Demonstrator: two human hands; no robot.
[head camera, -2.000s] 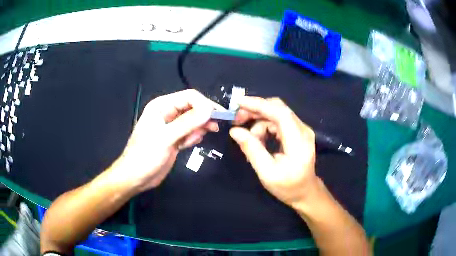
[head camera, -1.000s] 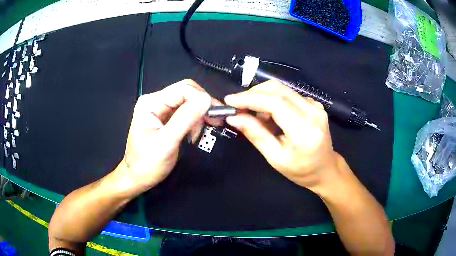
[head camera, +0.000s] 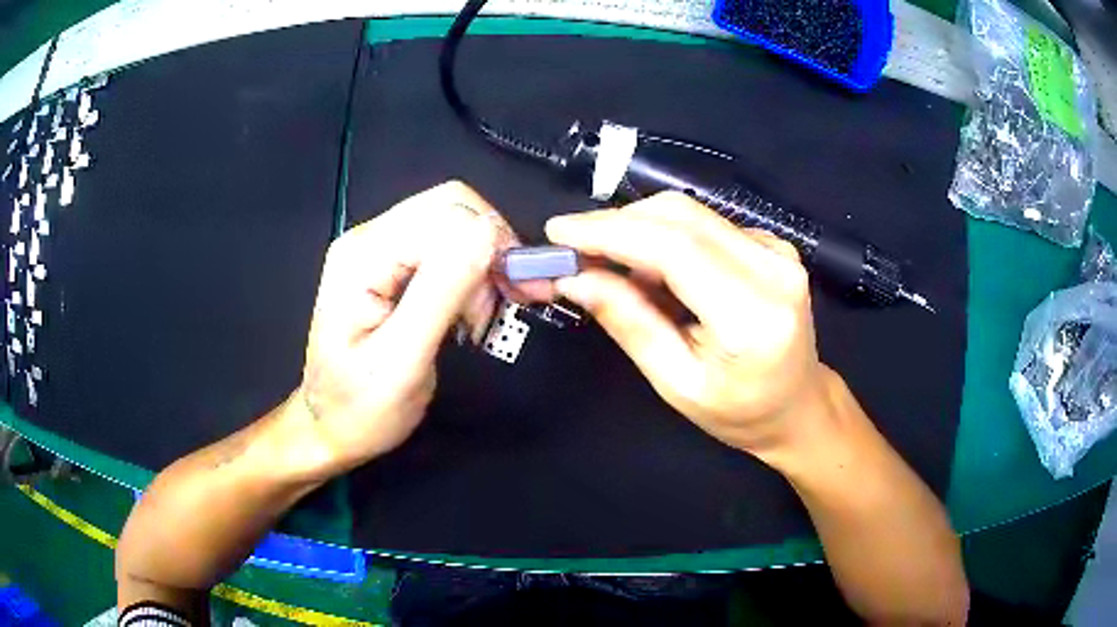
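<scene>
A small grey bar-like block (head camera: 541, 262) is held between the fingertips of both hands above the black mat. My left hand (head camera: 390, 321) pinches its left end. My right hand (head camera: 698, 321) pinches its right end. A silver plate with several holes (head camera: 506, 336) lies on the mat just below the block, partly behind my left fingers. A small bracket-like piece (head camera: 560, 314) shows beside the plate, partly hidden by my right fingers. The block's underside and any screws in it cannot be made out.
A black electric screwdriver (head camera: 747, 216) lies behind my right hand, bit pointing right, its cord running back. A blue tray of black bits (head camera: 872, 49) is at the far edge. Clear parts bags (head camera: 1026, 135) lie at the right. Rows of small silver units (head camera: 43, 208) stand at the far left.
Since two seconds ago the view has shifted and the screwdriver has come more fully into sight. Since one second ago the grey block has turned to show a broader face; both hands still hold it.
</scene>
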